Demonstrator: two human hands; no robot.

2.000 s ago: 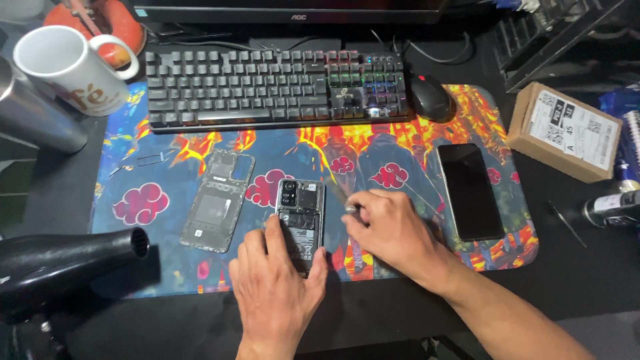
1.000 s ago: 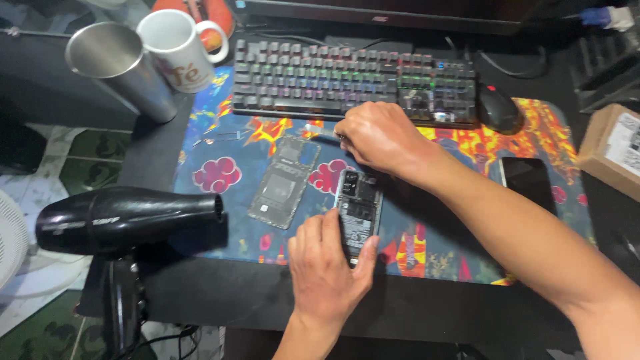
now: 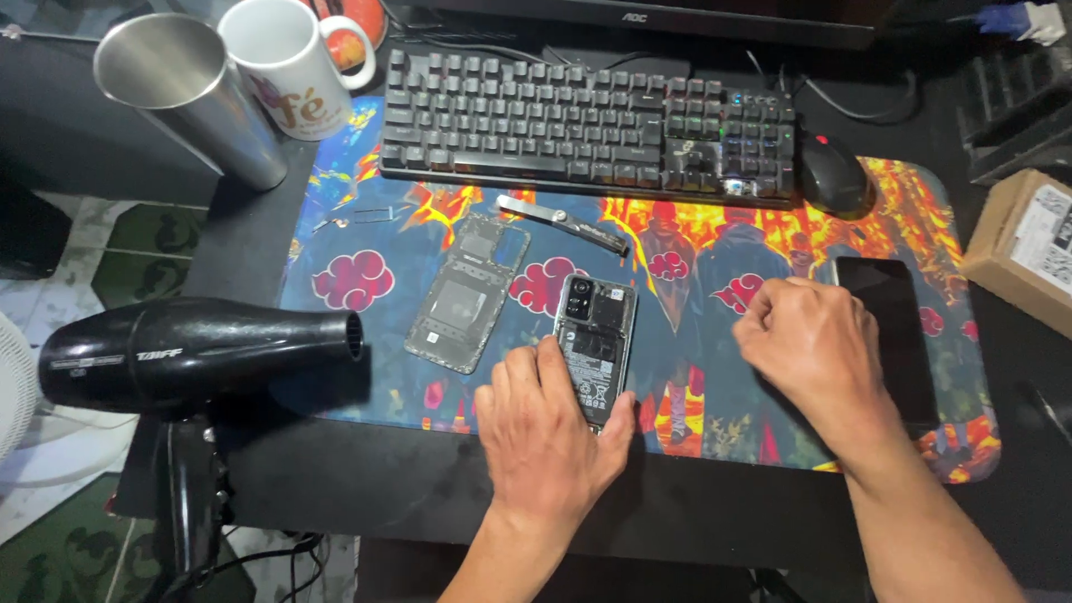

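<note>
An opened smartphone [image 3: 596, 352] lies on the printed desk mat, its camera module, battery and inner parts exposed. My left hand [image 3: 553, 419] grips its lower end, fingers on the left edge and thumb on the right. To the left of it rests the detached back cover [image 3: 467, 293], inner side up. A folding tool with a metal blade and black handle [image 3: 563, 224] lies above the two, below the keyboard. My right hand [image 3: 808, 343] is at the right, fingers curled, beside a second smartphone with a dark screen [image 3: 892, 335]; whether it holds something small cannot be told.
A black hair dryer [image 3: 193, 356] reaches over the mat's left edge. Behind are a steel tumbler [image 3: 193, 100], white mug [image 3: 293, 75], keyboard [image 3: 586, 126] and mouse [image 3: 833, 176]. A small pin tool [image 3: 373, 215] lies upper left, a cardboard box [image 3: 1026, 251] at right.
My right hand has moved from above the opened phone to the right, beside the second phone. The folding tool now lies uncovered on the mat. My left hand stays on the opened phone.
</note>
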